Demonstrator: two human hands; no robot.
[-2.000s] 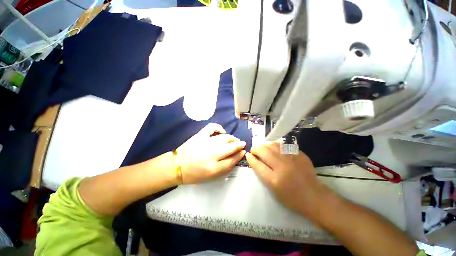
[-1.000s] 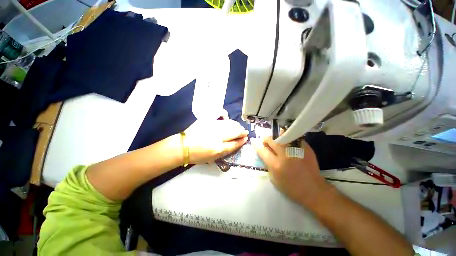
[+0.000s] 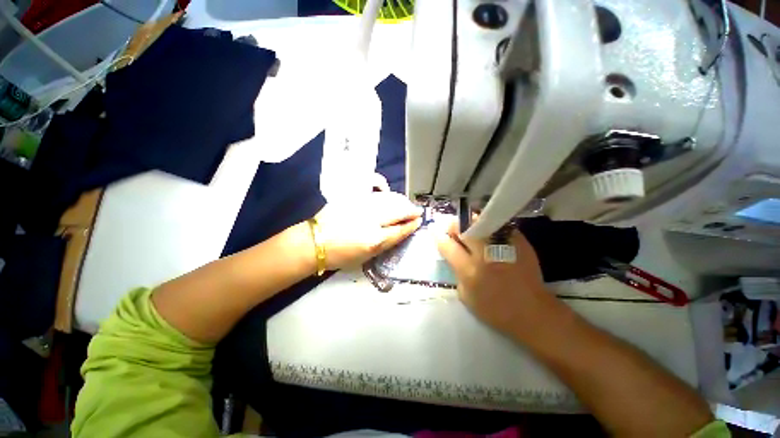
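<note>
A dark navy garment panel (image 3: 278, 192) lies on the white table left of the needle, with a curved cut-out, and hangs over the front edge. My left hand (image 3: 368, 229) pinches its edge just left of the presser foot (image 3: 440, 205); glare washes out part of the hand. My right hand (image 3: 496, 278) is right of the needle, fingertips low by the metal plate, partly hidden by the machine's curved white bar (image 3: 522, 180). I cannot tell whether it grips cloth. The sewing machine (image 3: 633, 77) stands over the work.
A small dark fabric piece (image 3: 582, 248) and red-handled thread clippers (image 3: 654, 285) lie right of my right hand. Stacked cut panels (image 3: 184, 103) lie at the left. A ruler strip (image 3: 410, 385) runs along the front edge. A scrap tray (image 3: 753, 342) is at far right, a green fan (image 3: 376, 7) behind.
The panel has moved back past the needle, showing its pointed end beside the machine head. Both hands have moved slightly back, and the metal plate in front of them is uncovered.
</note>
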